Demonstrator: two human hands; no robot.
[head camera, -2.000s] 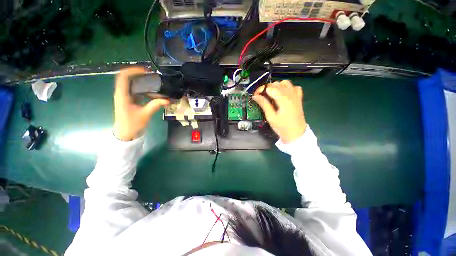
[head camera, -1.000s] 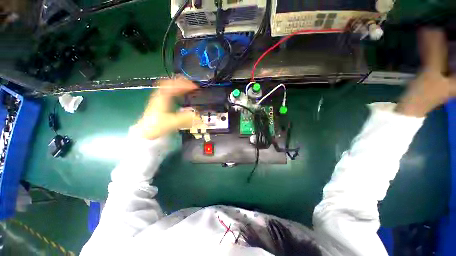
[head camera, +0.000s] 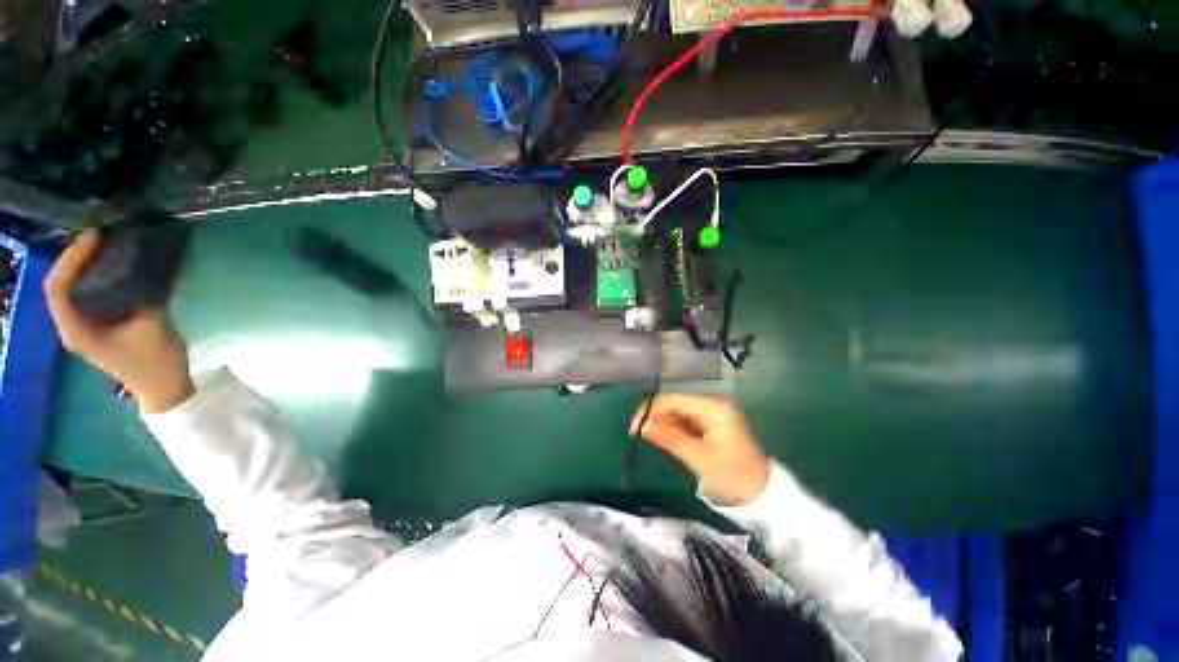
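Observation:
My left hand (head camera: 123, 330) is at the far left, closed around a black power adapter (head camera: 129, 269), blurred. A blurred dark lead (head camera: 343, 265) stretches between it and the fixture. My right hand (head camera: 705, 446) is in front of the fixture base (head camera: 582, 356), its fingertips on a thin black cable (head camera: 636, 446). Another black adapter (head camera: 498, 213) lies behind the white socket (head camera: 530, 274). A black cable bundle (head camera: 662, 278) lies over the green test board (head camera: 614, 282). The red rocker switch (head camera: 519, 351) is at the base's front.
Green-tipped parts (head camera: 636, 181) stand behind the board, with a white lead (head camera: 698, 175). A red wire (head camera: 647, 97) runs to the rear instrument (head camera: 776, 10). A blue cable (head camera: 498, 97) lies on the rear shelf. Blue bins stand at both sides.
My left hand has moved from the socket to the far left and now holds an adapter. My right hand has come from the far right to the cable before the fixture.

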